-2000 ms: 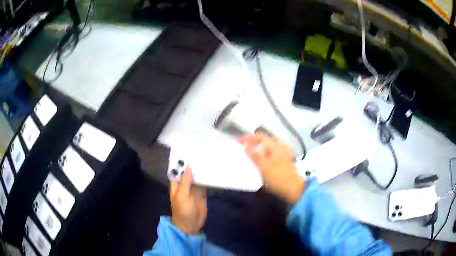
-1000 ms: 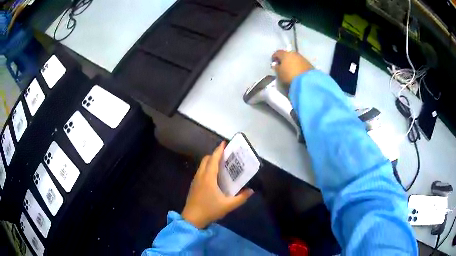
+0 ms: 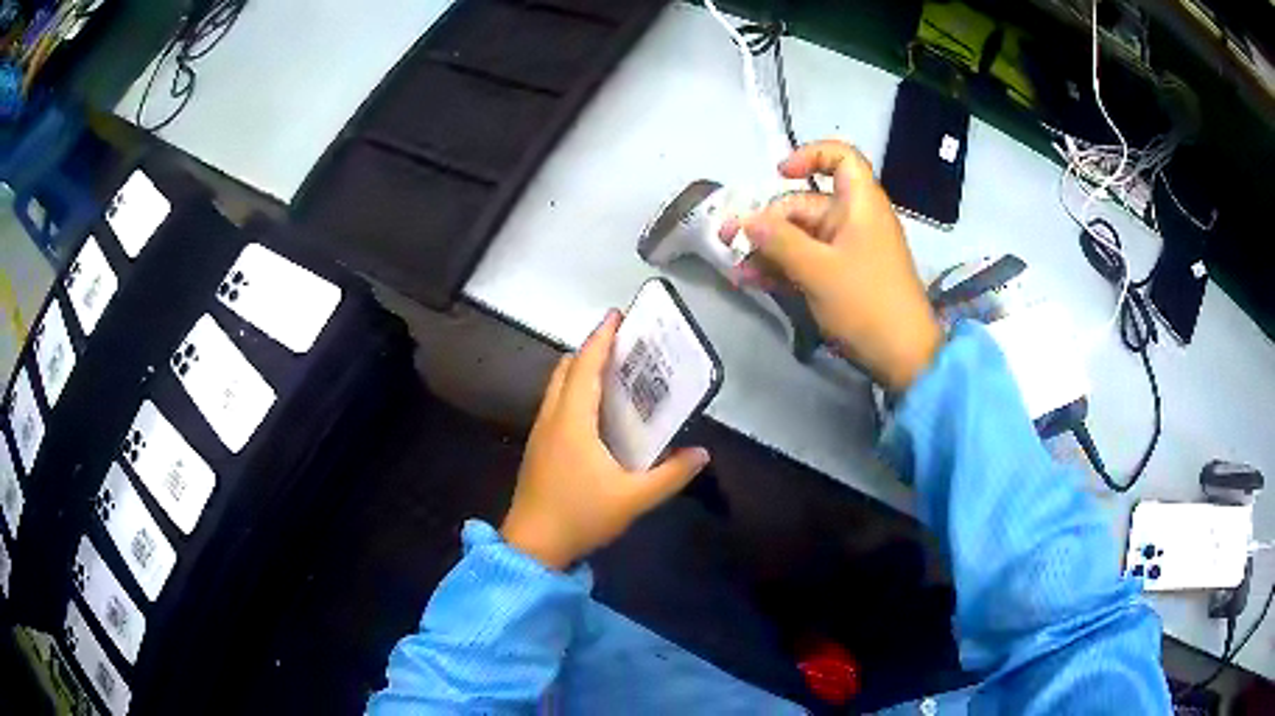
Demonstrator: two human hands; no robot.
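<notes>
My left hand (image 3: 573,469) holds a smartphone (image 3: 657,378) by its edges over the bench's front edge. A printed code label shows on the phone's white back. My right hand (image 3: 846,259) pinches a small white plug (image 3: 740,239) between thumb and fingers, apart from the phone. A white cable (image 3: 755,84) runs from the rear towards this hand. A grey and white barcode scanner (image 3: 685,227) lies on the bench, partly behind my right hand.
A black tray (image 3: 238,462) of white-backed phones stands at left. A long ridged black tray (image 3: 448,140) lies behind it. Another scanner (image 3: 979,277) and a white phone (image 3: 1038,367) lie right of my right hand. A white-backed phone (image 3: 1189,546) lies at far right, dark-screened phones (image 3: 926,151) at the rear.
My right hand first left the phone and reached to the rear. It has since come back nearer the phone with the plug. My left hand has turned the phone and raised it slightly.
</notes>
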